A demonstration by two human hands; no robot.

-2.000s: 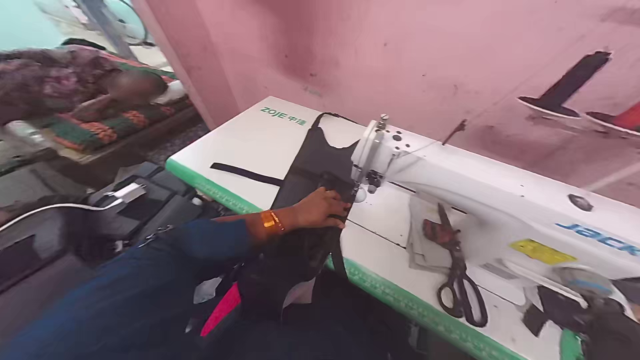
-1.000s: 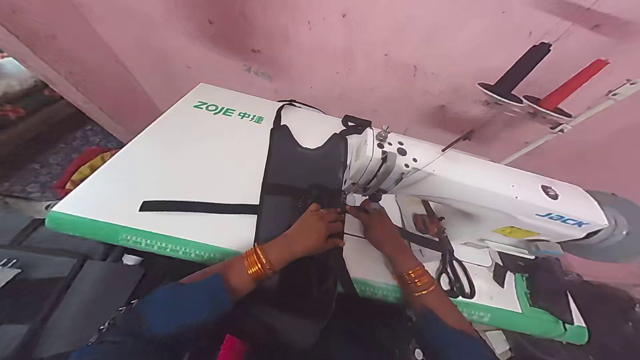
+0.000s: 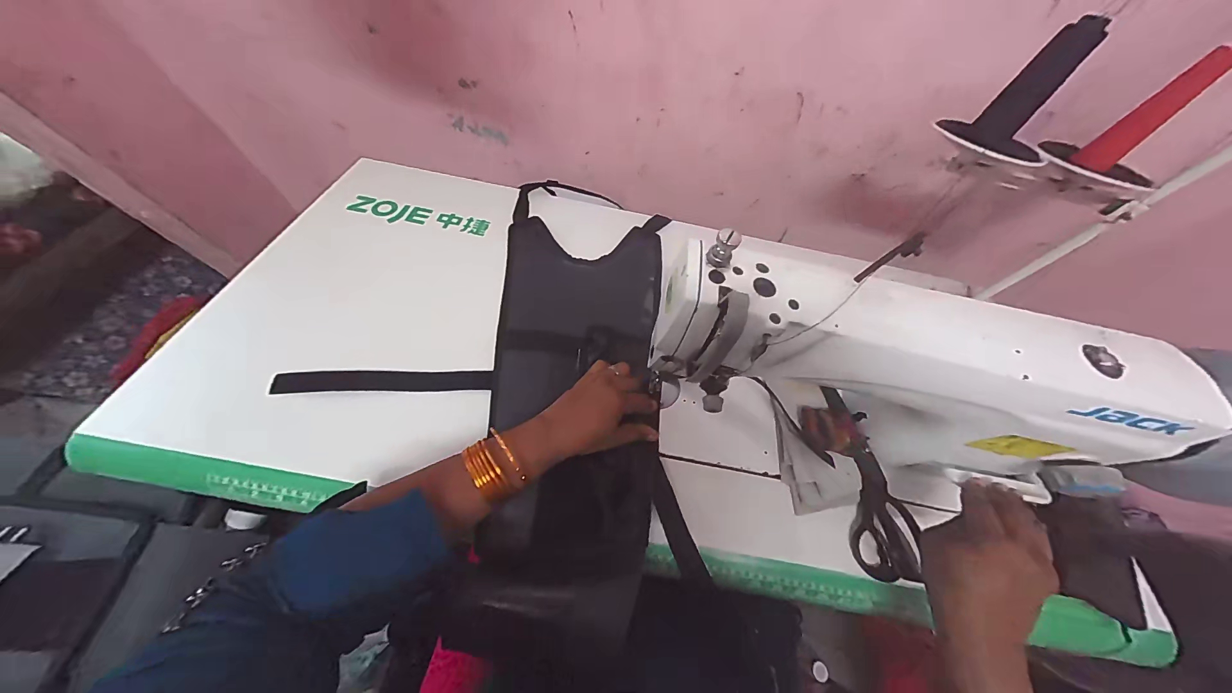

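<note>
A black fabric panel (image 3: 577, 289) with a notched top edge and straps lies across the white sewing table, its right edge by the needle area of the white sewing machine (image 3: 924, 337). My left hand (image 3: 602, 409) presses on the panel close to the presser foot (image 3: 664, 380), fingers spread. One black strap (image 3: 380, 381) reaches out to the left over the table. My right hand (image 3: 991, 549) touches a white part low on the machine's right side; its fingertips are partly hidden. Black-handled scissors (image 3: 881, 525) lie between the machine and the table's front edge.
Black (image 3: 1039, 91) and red (image 3: 1165, 111) thread cones stand on a thread stand at the upper right. The table's green front edge (image 3: 212, 481) runs below. A pink wall (image 3: 616, 106) stands behind. Dark material (image 3: 1097, 549) lies at the right end.
One second ago both hands were together at the needle area; my right hand has moved right, to the machine's lower right side. My left hand stays on the black panel.
</note>
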